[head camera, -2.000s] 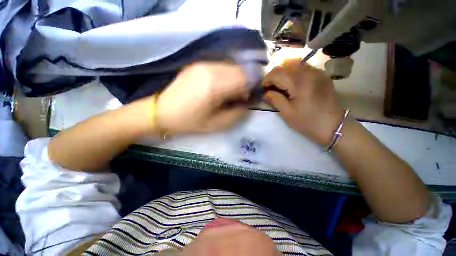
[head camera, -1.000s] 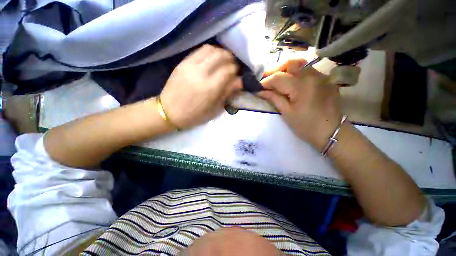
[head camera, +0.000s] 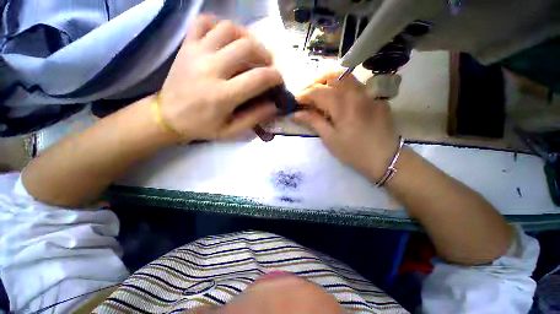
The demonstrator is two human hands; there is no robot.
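The garment (head camera: 116,67), pale blue-grey with dark panels, lies bunched at the upper left. A small dark folded edge (head camera: 284,100) of cloth shows between my hands, left of and below the sewing machine head (head camera: 423,30). My left hand (head camera: 215,83) is over the cloth with bent fingers and grips the dark edge at its left. My right hand (head camera: 350,119) pinches the dark edge at its right, under the machine's pale lever. My left palm hides part of the cloth. The needle point is too blurred to tell.
The white table (head camera: 344,178) has a worn green front edge (head camera: 245,205) close to my body. A flat dark pad (head camera: 479,98) lies right of the needle area. Something red and blue (head camera: 417,254) shows below the table edge at the lower right.
The view has shifted, so the machine sits further left. My left hand has moved up and left and covers more of the garment. My right hand stays beside the machine with the dark edge.
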